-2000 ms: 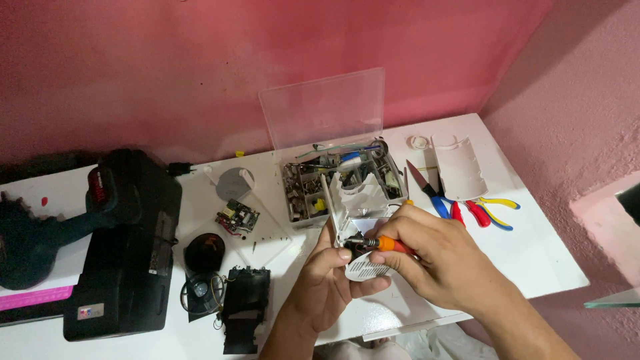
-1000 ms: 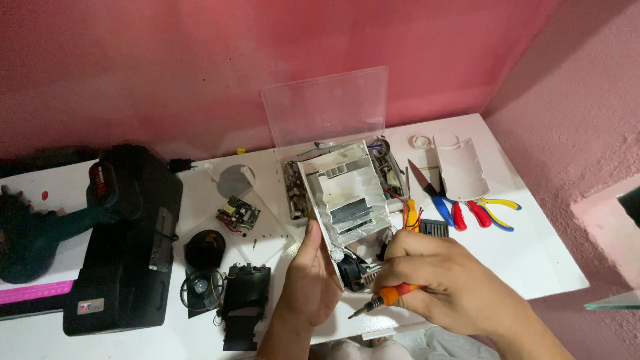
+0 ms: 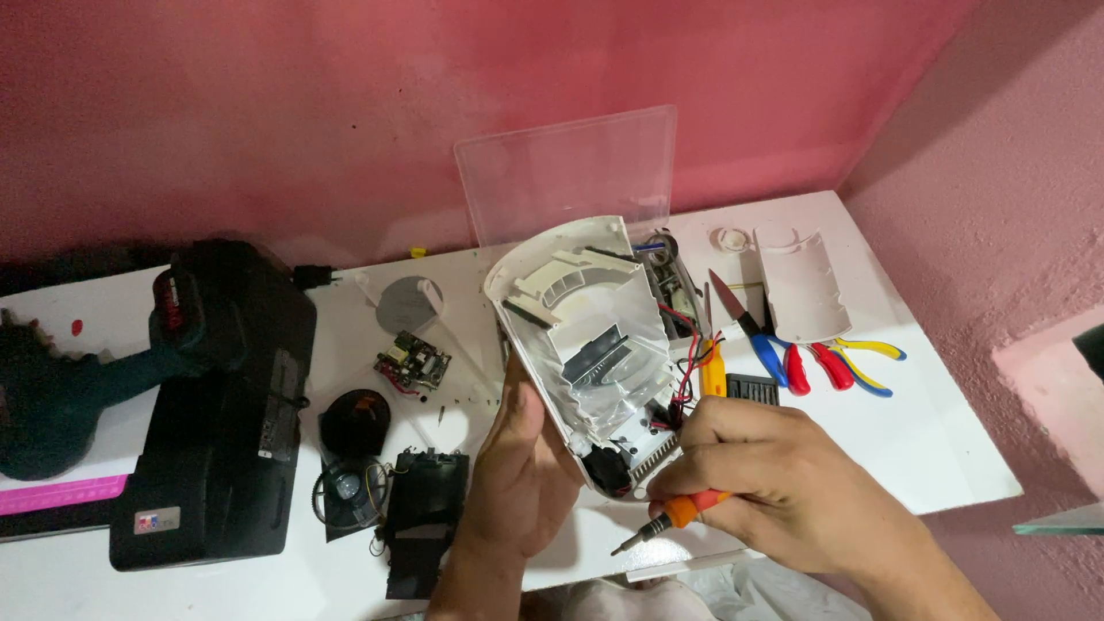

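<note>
My left hand (image 3: 526,466) holds a white plastic device housing (image 3: 595,319) from its left side, its open interior facing up. Inside lie a crumpled clear plastic film, a black slotted piece and, at the lower end, a small dark round part (image 3: 607,468). Red and black wires (image 3: 688,371) come out at the right edge. My right hand (image 3: 768,483) grips an orange-handled screwdriver (image 3: 681,511), its tip pointing down and left, away from the housing. The fingers of that hand are close to the housing's lower right edge.
Behind the housing stands a compartment box (image 3: 677,285) with its clear lid raised. Pliers (image 3: 837,371), a blue-handled knife (image 3: 763,349) and a curved white cover (image 3: 802,289) lie right. Left are a circuit board (image 3: 412,362), black parts (image 3: 427,509), a black machine (image 3: 224,431) and a cordless power tool (image 3: 112,379).
The screwdriver, earlier at the housing's lower end, has moved down away from it. The housing has been turned so its interior shows, and it now tilts differently than a second ago.
</note>
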